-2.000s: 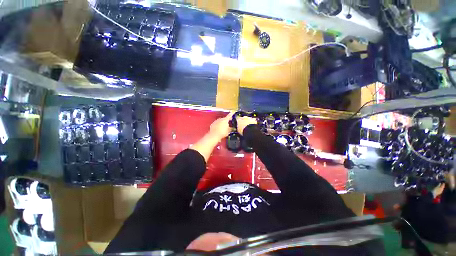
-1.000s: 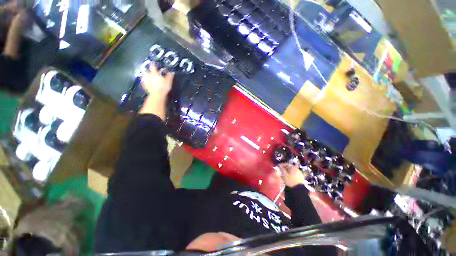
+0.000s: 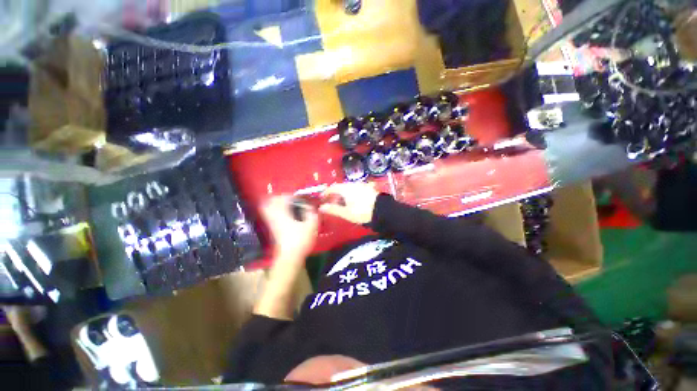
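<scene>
Both hands are together over the left part of the red mat (image 3: 286, 169). My left hand (image 3: 289, 229) is blurred and holds a small dark round part (image 3: 303, 208) in its fingers. My right hand (image 3: 354, 203) is beside it, fingers bent towards the part; whether it holds anything is hard to tell. Glossy black round housings (image 3: 403, 155) stand in two close rows on the mat, beyond my right hand. The black blister tray (image 3: 187, 257) lies left of the mat, with silvery ring-shaped parts (image 3: 136, 201) in some far-left pockets.
An open carton with dark parts (image 3: 575, 233) is below the bench at the right. White units (image 3: 118, 350) are in a box at the lower left. Loose black parts (image 3: 638, 92) heap at the far right. A black gridded tray (image 3: 162, 80) lies beyond the bench. Another person's arm (image 3: 27, 334) shows at the left.
My left hand has come back from the blister tray to the mat. My right hand has moved away from the housing rows and meets it. The camera view has turned.
</scene>
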